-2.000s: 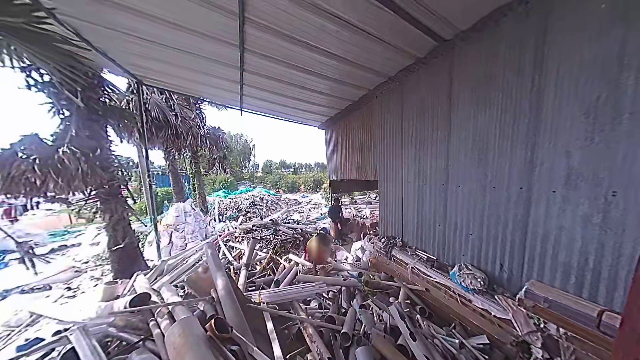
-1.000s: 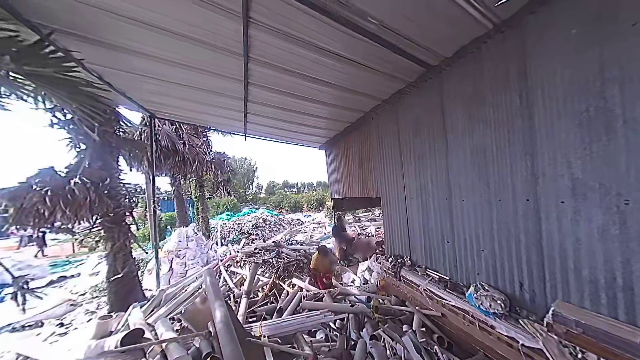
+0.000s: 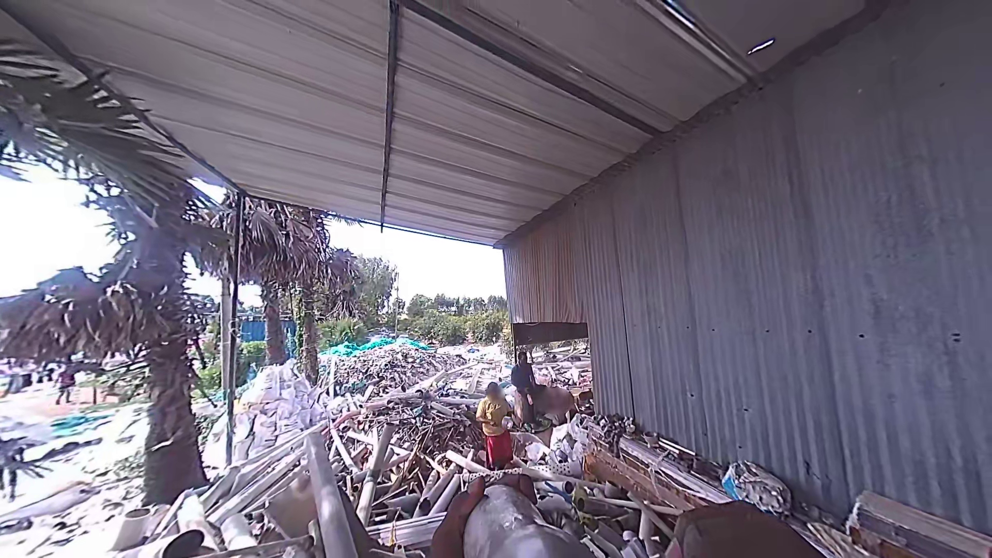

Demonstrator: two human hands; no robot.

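At the bottom centre, my left hand (image 3: 459, 521) is closed around the left side of a whitish, shiny object (image 3: 515, 527), possibly plastic. More fingers (image 3: 521, 486) show at its far end; which hand they belong to is unclear. A blurred brown rounded form (image 3: 736, 531) enters at the lower right, and I cannot tell whether it is part of my right arm or a leg. Just beyond the object lie scrap plastic pipes (image 3: 374, 474) in a heap.
A person in a yellow top (image 3: 493, 415) stands among the scrap, with another person in dark clothes (image 3: 523, 380) behind. A corrugated metal wall (image 3: 744, 333) runs along the right. Left are a metal post (image 3: 232, 333), a palm trunk (image 3: 170, 418) and white sacks (image 3: 279, 403).
A hand and the whitish object have come into view at the bottom. The person in yellow, low in the pile one second ago, now stands upright. The view has tilted slightly upward.
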